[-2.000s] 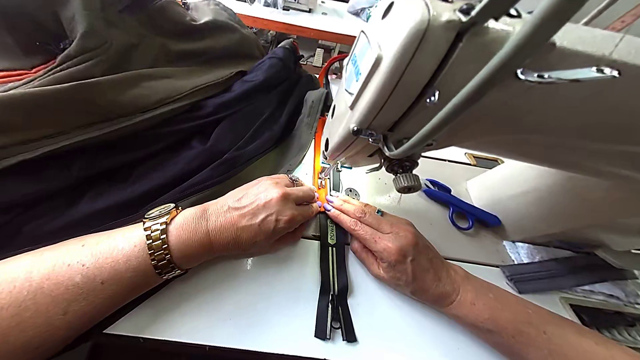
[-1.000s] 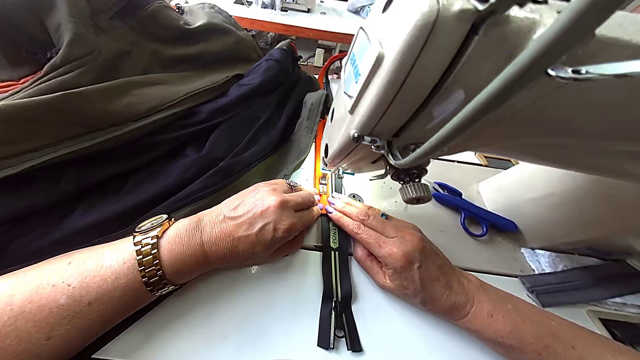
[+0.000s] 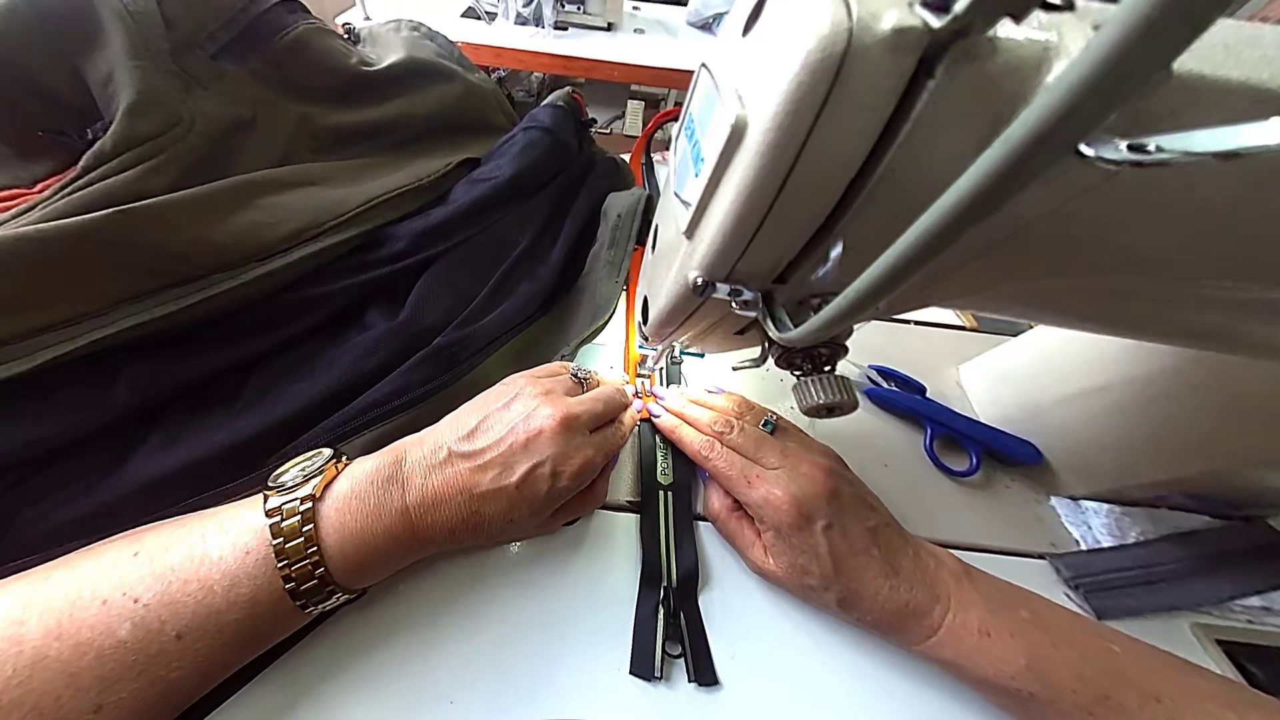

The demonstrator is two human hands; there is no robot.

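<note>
A black zipper (image 3: 667,540) lies lengthwise on the white table, its slider near the lower end. Its upper part runs under the presser foot (image 3: 648,362) of a sewing machine (image 3: 790,170), along with an orange strip (image 3: 632,290). My left hand (image 3: 500,450), with a gold watch at the wrist, pinches the edge of the orange strip and zipper just in front of the foot. My right hand (image 3: 790,490) presses its fingertips on the zipper from the other side, touching the left fingertips. The needle tip cannot be made out.
A dark jacket (image 3: 430,270) is heaped at the left, its grey-green edge close to the machine. Blue thread snips (image 3: 960,425) lie right of my right hand. Beyond them are a tan panel (image 3: 1120,410) and a dark grey fabric strip (image 3: 1170,570). Another white table (image 3: 600,50) stands behind.
Both hands stay at the presser foot in much the same pose. The view has shifted slightly.
</note>
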